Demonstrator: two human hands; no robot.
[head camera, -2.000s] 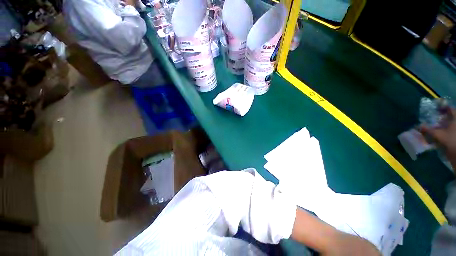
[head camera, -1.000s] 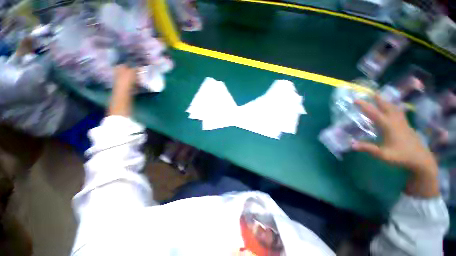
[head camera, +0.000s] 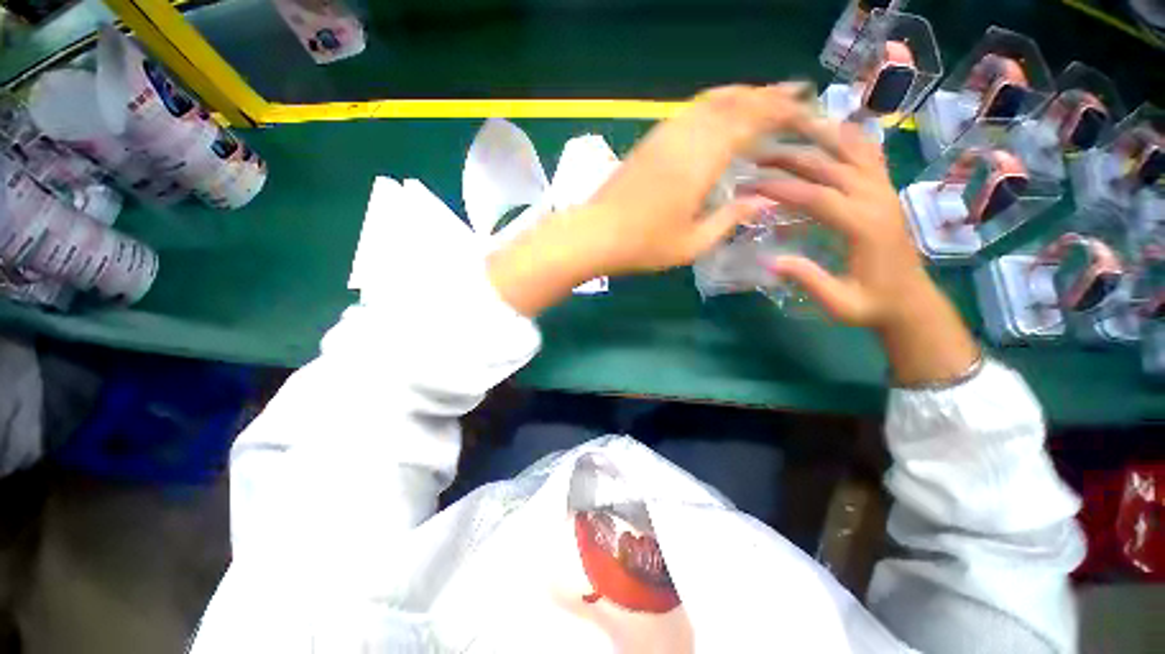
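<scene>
A clear display box (head camera: 741, 262), partly hidden and blurred, is between my two hands above the green bench. My right hand (head camera: 850, 217) is curled round its right side, with the thumb low. My left hand (head camera: 658, 192) reaches over its left and top; whether it grips is unclear. White paper sleeve blanks (head camera: 390, 236) lie fanned on the bench, partly under my left wrist. A curled white paper piece (head camera: 502, 176) stands up among them.
Clear boxes with pink-banded smartwatches (head camera: 984, 198) stand in rows at right. Nested printed sleeves (head camera: 77, 236) lean at left. A yellow edge (head camera: 473, 110) borders the dark green belt. A red packet (head camera: 1141, 517) is at lower right.
The view has turned right. My left hand has left the sleeve pile and come beside my right hand at the clear box. A curled paper piece now shows at the blanks.
</scene>
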